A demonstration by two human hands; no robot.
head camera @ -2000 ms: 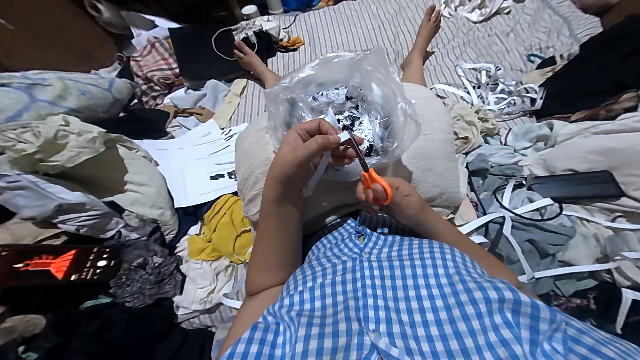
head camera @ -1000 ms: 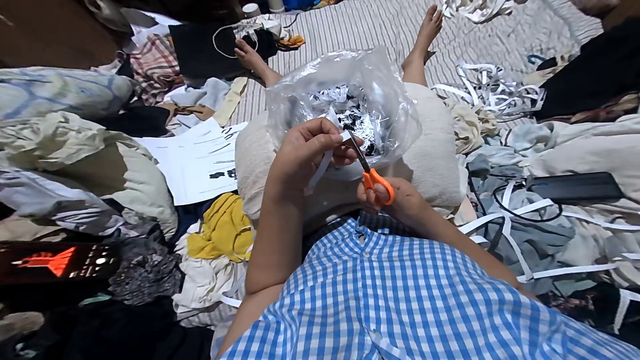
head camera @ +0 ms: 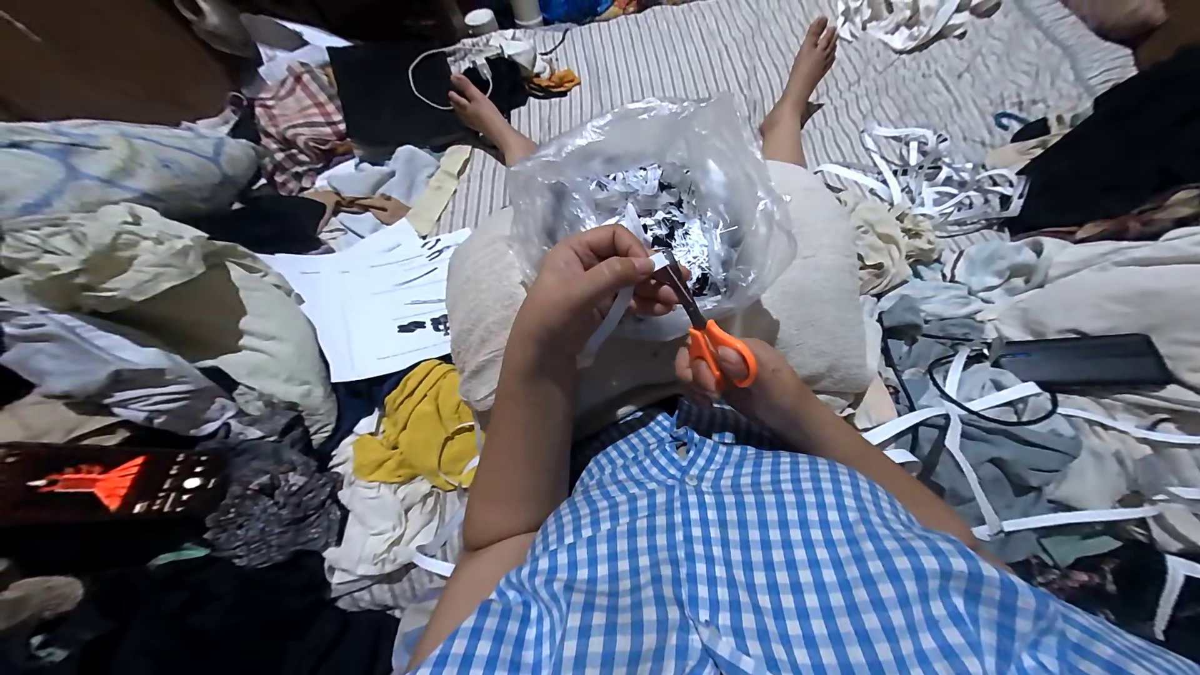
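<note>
My left hand (head camera: 609, 272) pinches the end of a white strip (head camera: 611, 323), whose rest hangs down below the fingers. In my right hand (head camera: 741, 375) is a pair of scissors with orange handles (head camera: 720, 354); the blades point up and left and meet the strip's end at my left fingertips. Just beyond both hands a clear plastic bag (head camera: 553, 202) stands open, holding many small white and black cut pieces (head camera: 670, 211). The bag rests against a cream cushion (head camera: 816, 281) across my lap. Whether the blades are closed is hard to tell.
Printed paper sheets (head camera: 366, 300) and a yellow cloth (head camera: 422, 431) lie at the left, near a lit screen (head camera: 103, 483). At the right are a dark phone (head camera: 1083, 361) with a cable, long white strips (head camera: 966, 459) and a tangled strip pile (head camera: 928, 178). Clothes lie on both sides.
</note>
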